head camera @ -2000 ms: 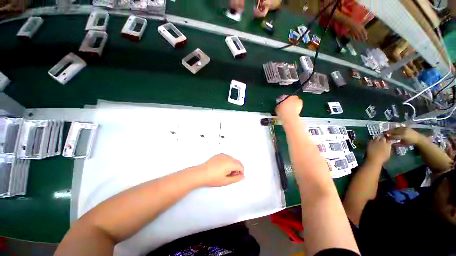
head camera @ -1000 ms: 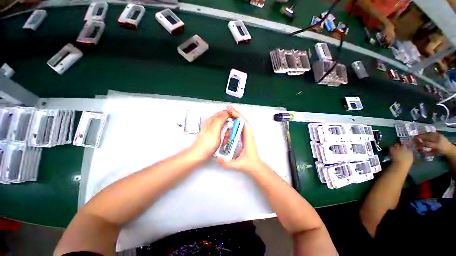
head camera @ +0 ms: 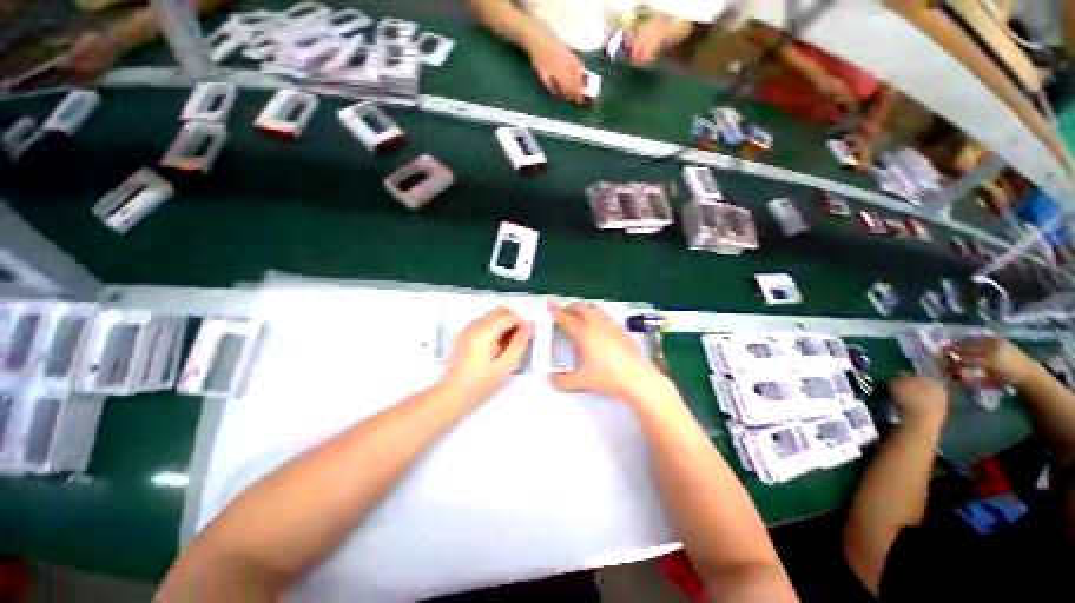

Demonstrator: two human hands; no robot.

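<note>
A white device housing (head camera: 562,350) with a grey window stands out between my hands over the white mat (head camera: 389,471). My right hand (head camera: 604,353) grips it at its right side, thumb and fingers at its ends. My left hand (head camera: 483,353) is just left of it with curled fingers; a small grey patch shows under them, but what it holds or touches is unclear. A thin pale rectangle (head camera: 440,338), perhaps a clear window, lies on the mat left of my left hand.
Stacked housings stand left (head camera: 124,351) and right (head camera: 784,389). A dark-ended tool (head camera: 646,322) lies at the mat's right edge. Loose housings (head camera: 514,251) lie on the green belt (head camera: 330,224) behind a metal rail. Another worker's arms (head camera: 902,471) are at right.
My right hand came back from the belt's edge to the mat, and both hands held a housing with its blue board showing. Now the grey window shows and my hands are further apart.
</note>
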